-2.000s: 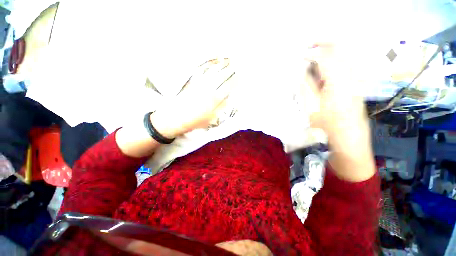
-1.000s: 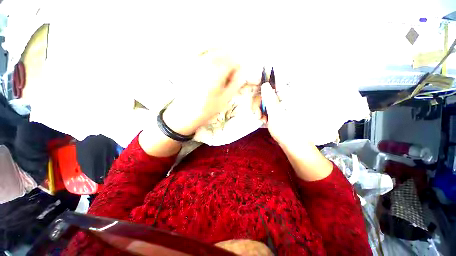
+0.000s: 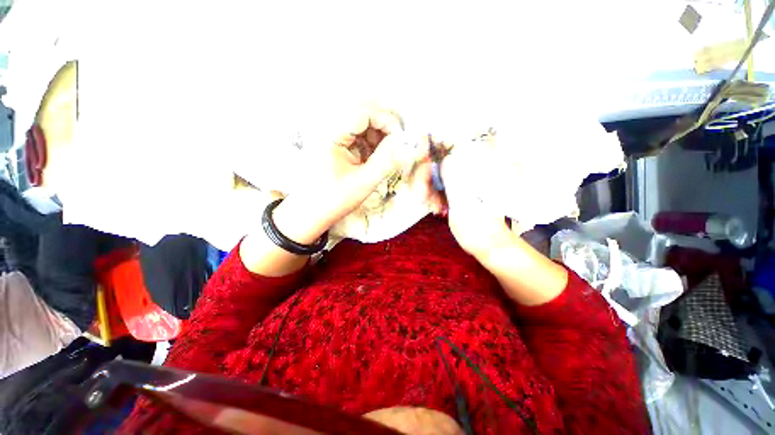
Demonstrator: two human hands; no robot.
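The white cloth (image 3: 212, 102) is strongly overexposed and covers the table, its front edge hanging over my lap. My left hand (image 3: 361, 166), with a dark band at the wrist, pinches the cloth near the centre, thumb and fingers together. My right hand (image 3: 476, 191) is right beside it and holds the thread snips (image 3: 438, 170); a blue part and a dark part show between its fingers. The blade tips are at the left fingertips and hard to make out. Seam and thread ends are lost in the glare.
A measuring tape (image 3: 671, 92) runs along the table edge at right. A clear plastic bag (image 3: 612, 263) hangs below it. Dark red handles (image 3: 35, 155) lie at far left. An orange-red object (image 3: 140, 293) and dark cloth are below left. A glossy dark edge crosses the bottom left.
My right hand came in from the right to my left hand. Since the last earlier frame, the snips' blades turned from pointing away to the left fingertips, and my left fingers curled into a pinch.
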